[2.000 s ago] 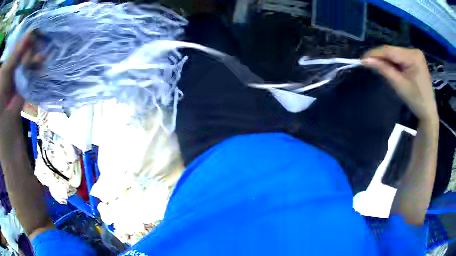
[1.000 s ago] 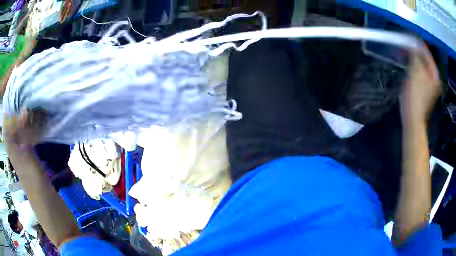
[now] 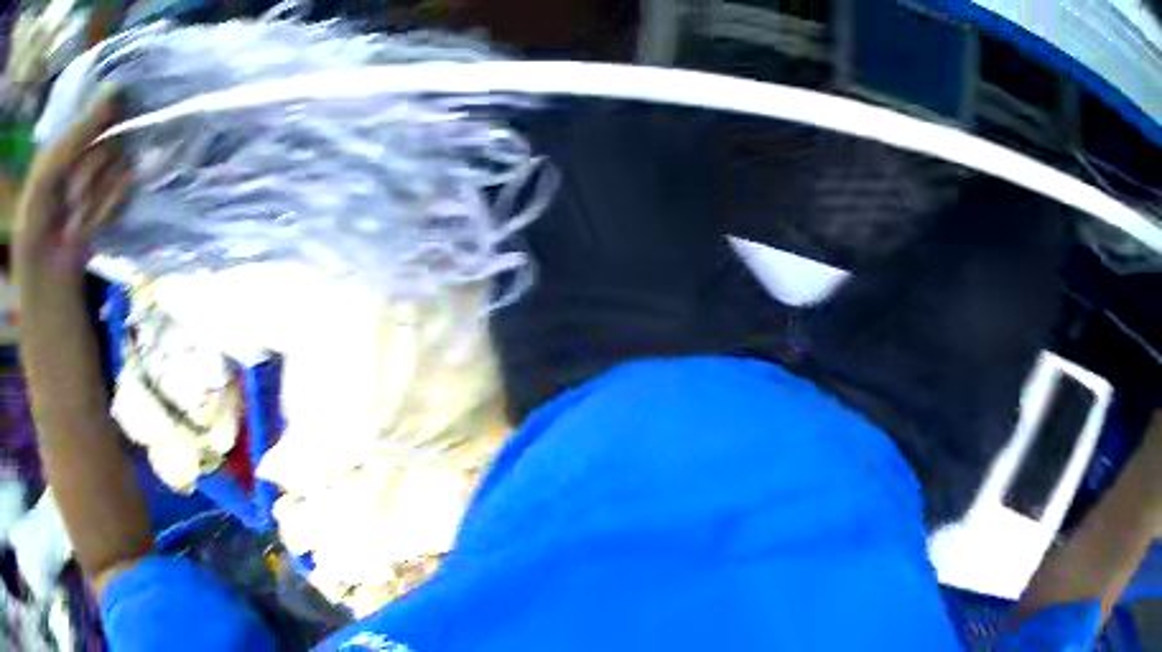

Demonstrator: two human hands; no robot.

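Observation:
My left hand grips the near end of a thick bundle of white to lilac-grey cords, at the upper left. The bundle's loose ends and loops spread to the right over the lap. One white cord runs taut in a long arc from my left hand across the view to the right edge. My right hand is cut off by the right edge; only the forearm shows. What it holds is hidden.
Cream fabric pieces lie beside the lap, over blue crate parts. A white card or box with a dark rectangle is beside the right thigh. A white triangle shows between the dark-clothed thighs. A blue-edged table is at upper right.
My right hand has moved right, out of the picture, and the single cord now stretches across the whole view. My left hand still grips the bundle, whose loose ends have shifted.

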